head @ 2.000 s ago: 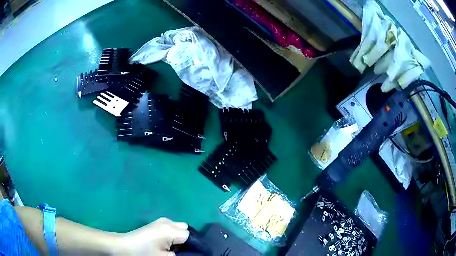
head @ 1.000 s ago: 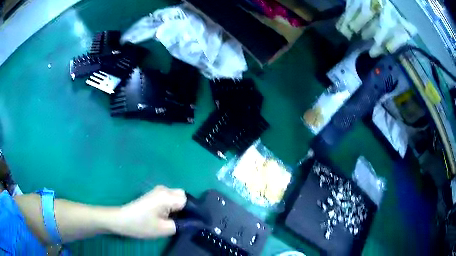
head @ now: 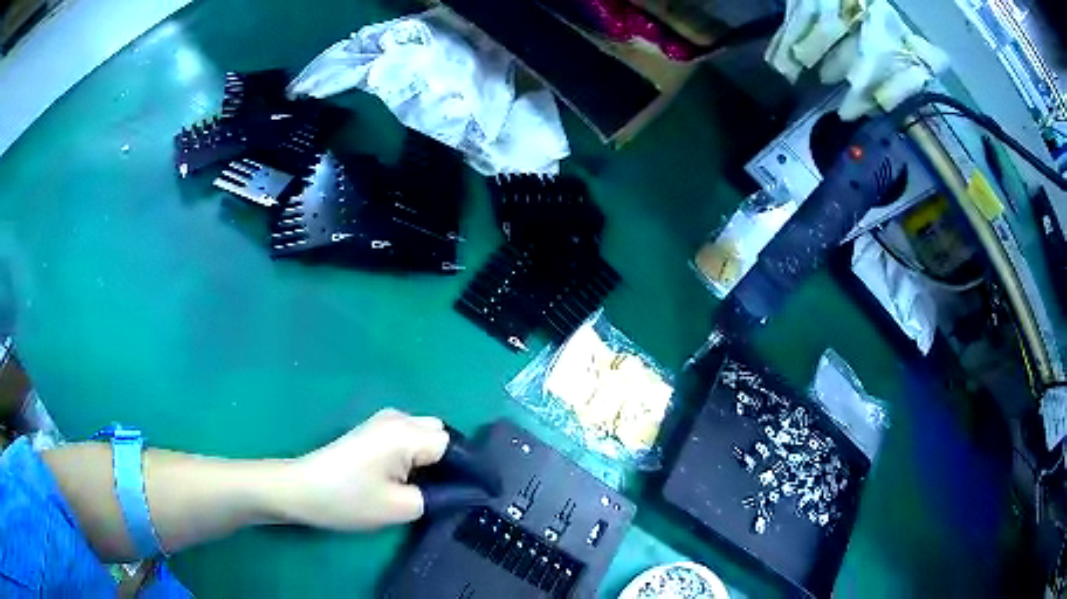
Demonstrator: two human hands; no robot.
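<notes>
My left hand [head: 372, 470], bare with a blue wrist band, reaches in from the left and is closed on a dark black piece [head: 459, 477]. That piece lies at the upper left edge of a black assembly jig [head: 527, 468]; its exact shape is unclear. The jig has slots and small silvery metal parts, and its lower part is cut off. My right hand is not in view. A black tray [head: 714, 480] holds many transistors [head: 796, 462]. A white dish [head: 673, 583] of tiny metal bits is cut off by the bottom edge.
Black heat sinks [head: 374, 217] lie at upper left, more [head: 544, 275] near the centre. A bag of tan pads [head: 608, 392] lies between jig and tray. An electric screwdriver [head: 807, 240] slants down at right. Crumpled white plastic [head: 451, 94], an open carton [head: 562, 59] and hanging gloves [head: 860, 53] are behind.
The view has tilted down, so bench things sit higher and more of the jig, tray and white dish shows. My left hand stays closed on the black piece.
</notes>
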